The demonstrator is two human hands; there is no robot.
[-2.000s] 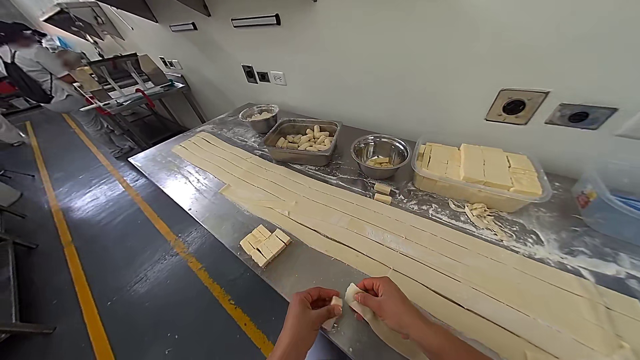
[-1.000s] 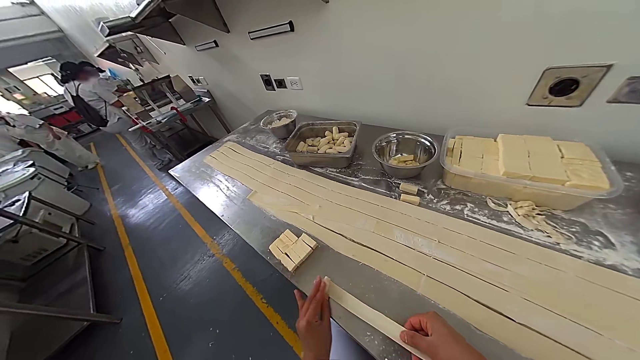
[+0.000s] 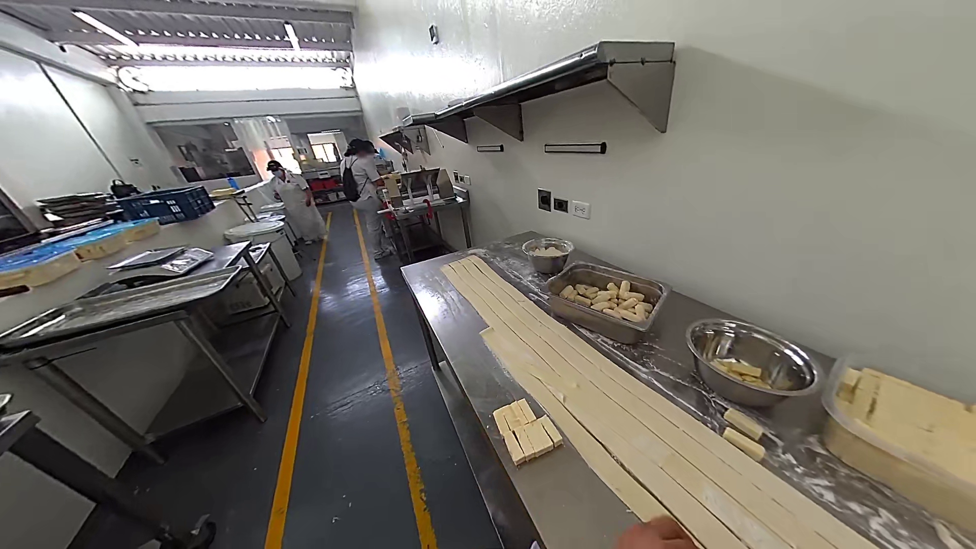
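Part of one hand, apparently my right hand, shows at the bottom edge, touching or close to the end of a dough strip; its fingers are mostly cut off. My left hand is out of view. Long flat dough strips lie side by side along the steel table. Left of them sits a small block of cut cheese-like sticks. Behind the strips stand a small metal bowl, a steel pan of rolled dough pieces, a larger steel bowl with a few sticks, and a plastic tub of pale blocks.
Two loose sticks lie by the larger bowl. A wall shelf hangs above. Left of the aisle are a metal rack with a tray and a blue crate. Two people stand farther back.
The view has swung up and left. Both hands held a dough strip one second ago; now only part of one hand shows at the bottom edge.
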